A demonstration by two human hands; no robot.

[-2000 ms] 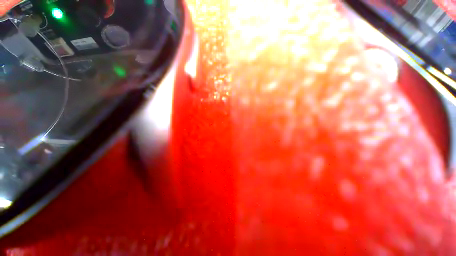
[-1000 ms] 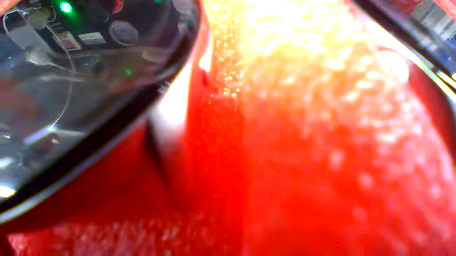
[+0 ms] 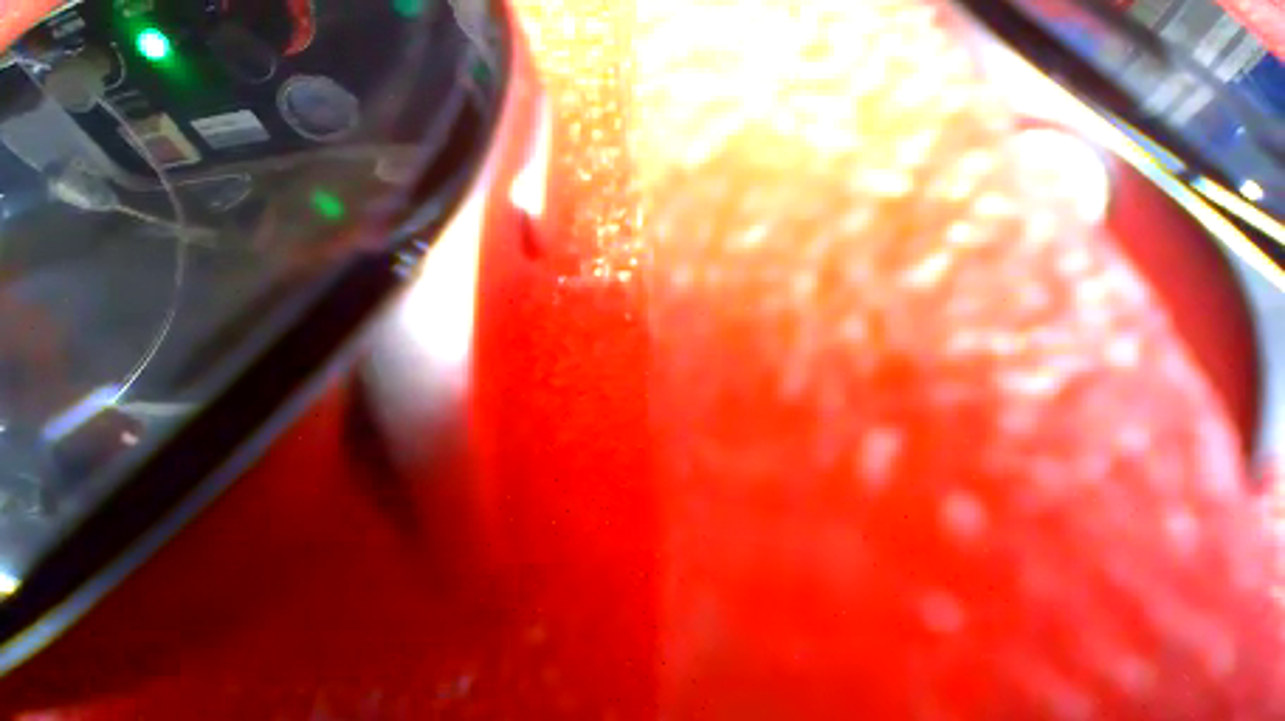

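Note:
A smartwatch head [image 3: 226, 240] fills the upper left, very close to the camera. Its dark glass has a silver rim and mirrors a green light, a round gauge-like shape and a thin curved line. A second smartwatch head [image 3: 1170, 113] is cut off at the upper right. Both sit in the red foam tray [image 3: 761, 521], whose raised, glossy strip lies between them. Neither of my hands is in the picture.
The foam's upper part is washed out by bright glare. The foam fills the middle and bottom of the view and is blurred. Nothing beyond the tray shows directly.
The view shifted so that both watches and the foam moved right, then back left to about where they were. No hand has appeared.

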